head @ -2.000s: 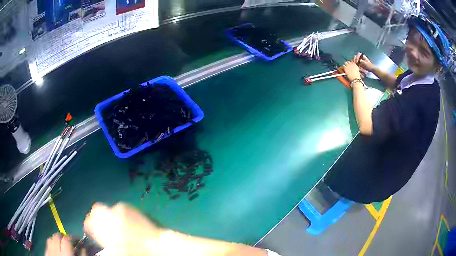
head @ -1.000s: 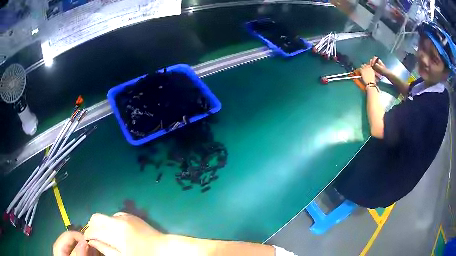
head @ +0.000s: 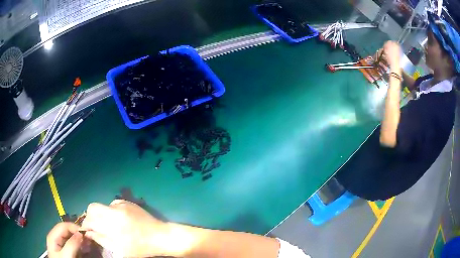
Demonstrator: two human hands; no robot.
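Note:
My right hand [head: 123,229] reaches in from the bottom and its fingertips meet my left hand [head: 64,240], which is cut off by the lower edge. Both hands pinch thin coloured wire leads [head: 79,218] between their fingertips. A small dark bit shows where the fingers meet; I cannot tell whether it is a housing. A piece of white cable [head: 43,254] shows at the bottom edge beside my left hand. A loose pile of black housings [head: 202,148] lies on the green mat in front of the blue parts bin [head: 218,91], which holds many black pieces.
White cables with red connectors [head: 38,166] lie at the left across a yellow tape line [head: 56,194]. A small white fan [head: 12,68] stands at the back left. A second blue bin [head: 305,38] is at the back. Another person [head: 403,151] works at the right beside more cables.
The view has shifted, so the bench sits higher in the picture. My hands stay together at the lower left with the wires. The other person's hand has risen.

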